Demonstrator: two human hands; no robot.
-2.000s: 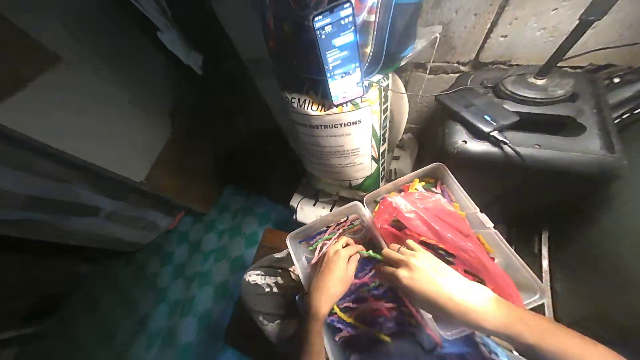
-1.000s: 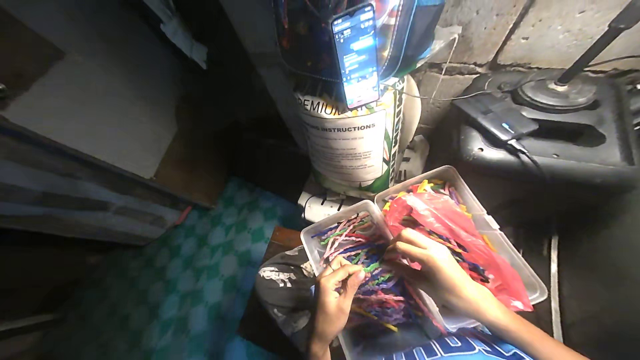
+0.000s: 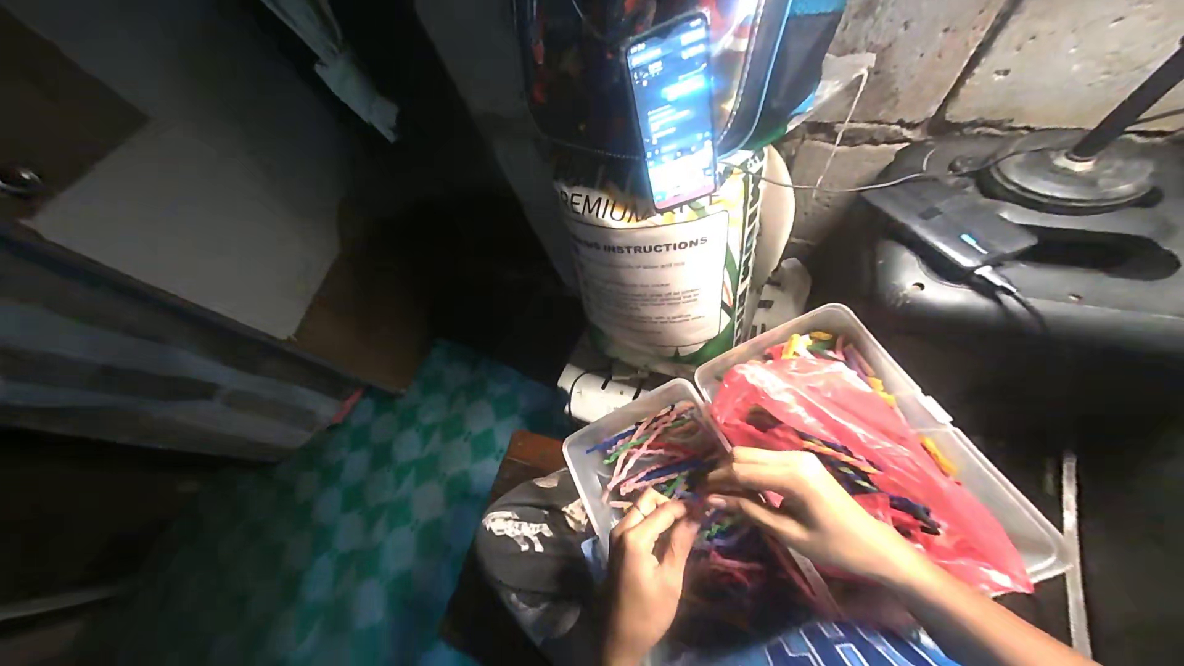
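Note:
My left hand and my right hand meet fingertip to fingertip over a clear plastic container on my lap. Many thin twisted strands in pink, blue and green lie in it. The fingers of both hands are pinched around something small and dark that I cannot make out. To the right, against the first container, sits its twin, a second clear plastic container. A pink plastic bag with more coloured strands fills much of it, and yellow pieces lie along its edge.
A lit phone stands in front of a large printed sack. At the right, a black plastic base carries a stand's round foot and a dark device with a cable. Green checked floor shows at the left.
Both hands stay over the strands. Two seconds ago a green strand showed between them; now their fingertips are close together and no such strand stands out.

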